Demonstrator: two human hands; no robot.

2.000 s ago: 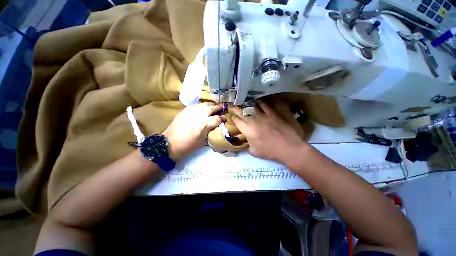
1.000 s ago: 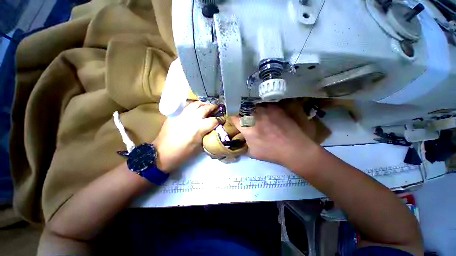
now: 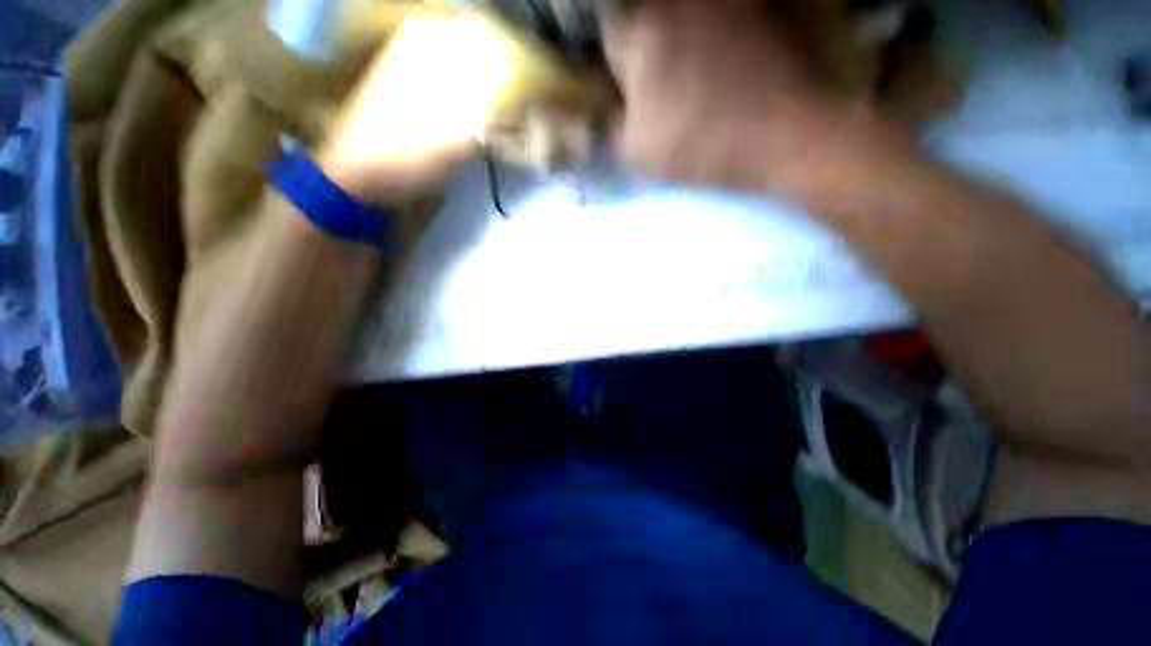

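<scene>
The camel-brown coat (image 3: 152, 164) lies in folds on the left of the white machine table (image 3: 606, 284). The frame is blurred. My left hand (image 3: 423, 107) is at the top left, overexposed, on or beside the coat cloth. My right hand (image 3: 707, 101) is at the top centre, by brown cloth. A pale, blurred bit, which I cannot make out, lies between my hands, with a thin dark cord-like line below it. My fingertips and what they grip cannot be made out. The sewing machine's needle area is out of view or hidden.
The table's front edge runs across the middle, above dark blue clothing on the wearer's lap. A blue openwork crate (image 3: 51, 265) stands at the far left. Brown cloth (image 3: 76, 517) lies at the lower left. Grey and green items (image 3: 871, 467) are below the table at the right.
The view has tilted down, so the machine head has left the picture and my hands appear at the top. The picture is now blurred. The left wrist has turned and shows the blue strap.
</scene>
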